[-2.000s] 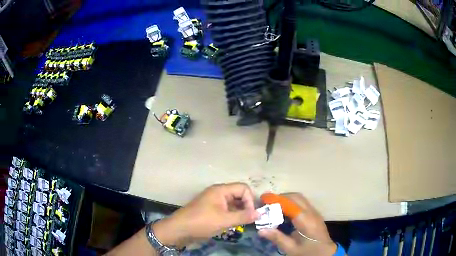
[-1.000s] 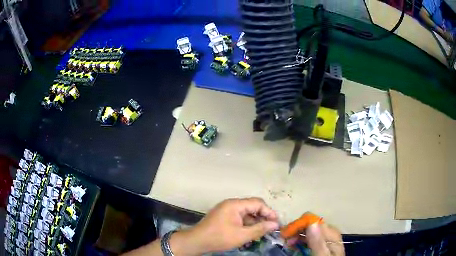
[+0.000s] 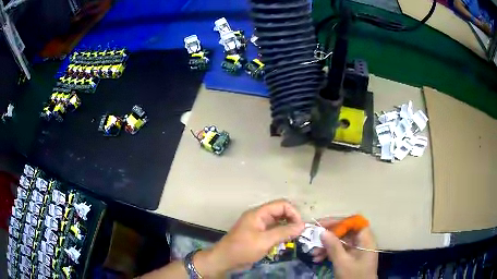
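A white plug piece (image 3: 311,236) is held between my two hands near the board's front edge. My left hand (image 3: 267,231) pinches at its left side with thumb and forefinger. My right hand (image 3: 349,248), with an orange finger cot (image 3: 353,223), holds it from the right, with a thin silvery solder wire (image 3: 359,248) across the fingers. A yellow-green circuit board (image 3: 282,250) shows just below my left fingers, partly hidden. The lead wires are too small to make out. The dark soldering iron (image 3: 315,163) points down above and behind my hands, apart from the piece.
One circuit board (image 3: 214,140) lies on the beige board (image 3: 256,180). White plug pieces (image 3: 401,133) are piled right of the yellow sponge (image 3: 349,125). Finished units (image 3: 231,41) stand on the blue mat. A unit tray (image 3: 41,223) is lower left. A ribbed black hose (image 3: 286,60) hangs beside the iron.
The white piece was in my right hand, then hidden low between my hands, and now shows raised between my fingertips. The solder wire now sticks up above it. The view has shifted.
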